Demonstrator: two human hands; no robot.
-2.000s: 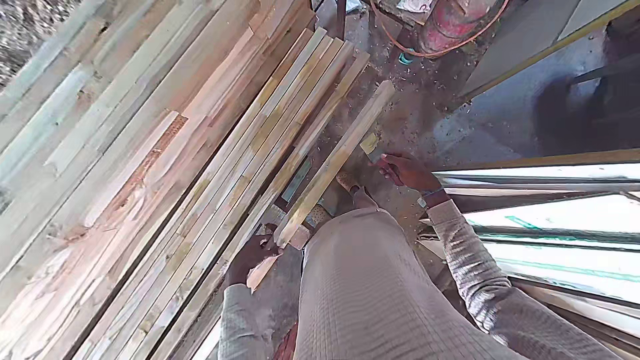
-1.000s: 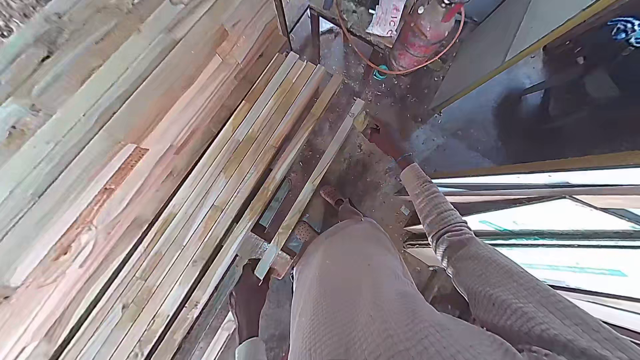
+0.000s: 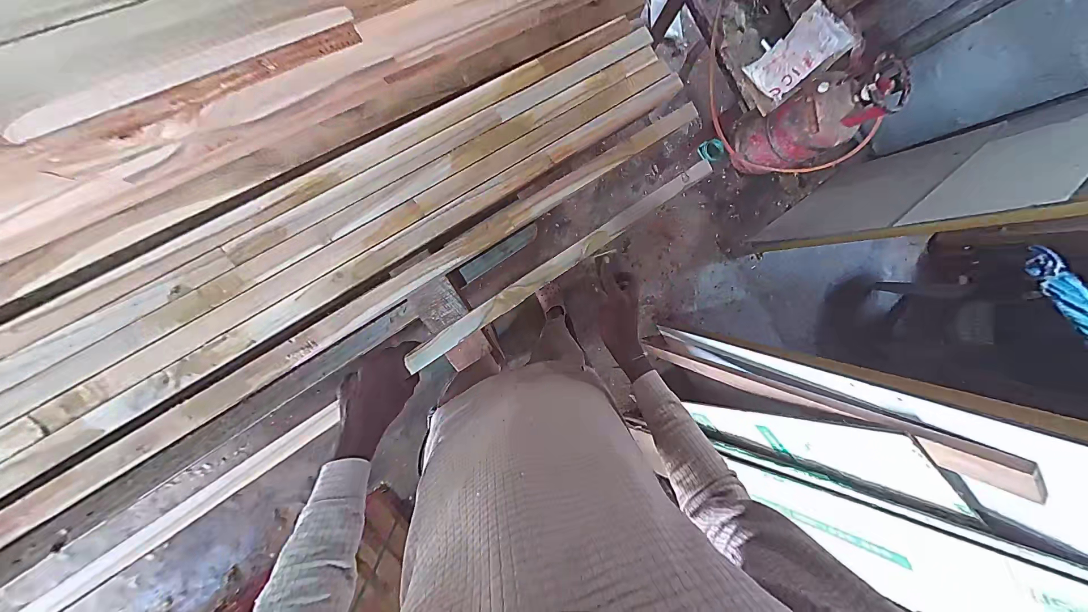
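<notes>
A narrow wooden strip (image 3: 552, 268) slants up to the right, its near part over a wooden block (image 3: 438, 304). My left hand (image 3: 378, 395) is right beside the strip's near end; its fingers are dark, and whether they grip the strip cannot be told. Just below the strip's farther half is my right hand (image 3: 620, 310), fingers bent; what lies in them is unclear. On the other side of the strip, several long wooden strips (image 3: 365, 229) lie side by side, with one more strip (image 3: 646, 140) slightly apart from them.
Wide wooden boards (image 3: 212, 110) fill the upper left. A red gas cylinder (image 3: 790, 127) with an orange hose (image 3: 721, 127) stands at the upper right, near a sack (image 3: 799, 51) bearing writing. White panels (image 3: 850, 510) and wooden pieces (image 3: 986, 467) lie at the right, close to my right arm.
My right hand has moved back from the strip's far end, where it held a small yellowish piece a second ago, to below the strip. The view has turned markedly.
</notes>
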